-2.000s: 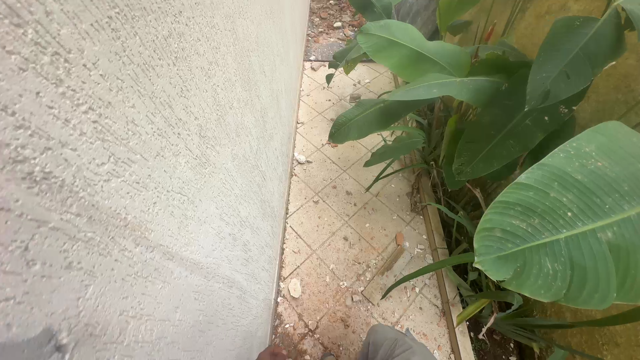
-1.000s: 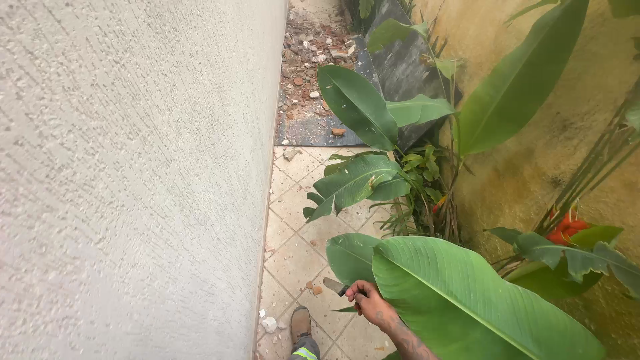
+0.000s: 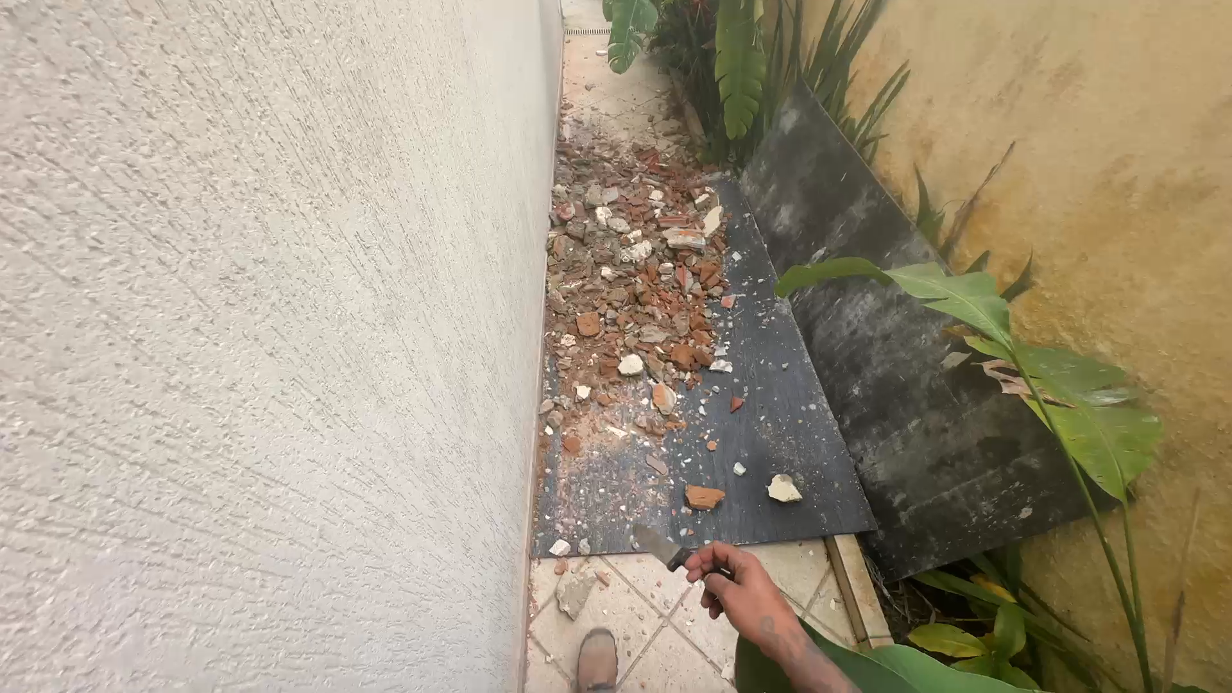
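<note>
My right hand point(image 3: 739, 589) is low in the view, right of centre, its fingers closed round the dark handle of a small tool with a flat metal blade point(image 3: 656, 545), perhaps a putty knife. The blade points up and left, over the near edge of a dark sheet point(image 3: 770, 414) on the tiled floor. Broken brick and mortar rubble point(image 3: 635, 260) covers much of that sheet. One brick piece point(image 3: 705, 497) and a pale chunk point(image 3: 783, 488) lie just beyond the hand. My left hand is out of view.
A rough white wall point(image 3: 289, 337) runs along the left. A second dark sheet point(image 3: 895, 385) leans towards the yellow wall point(image 3: 1107, 192) at right. Broad leaves point(image 3: 1097, 414) reach in from the right. A boot point(image 3: 597, 659) stands on the tiles point(image 3: 664, 626) beside a loose fragment point(image 3: 575, 593).
The view has moved forward along the passage, and the rubble and dark sheets are nearer. My right hand, holding the tool a second ago too, has passed the large leaf.
</note>
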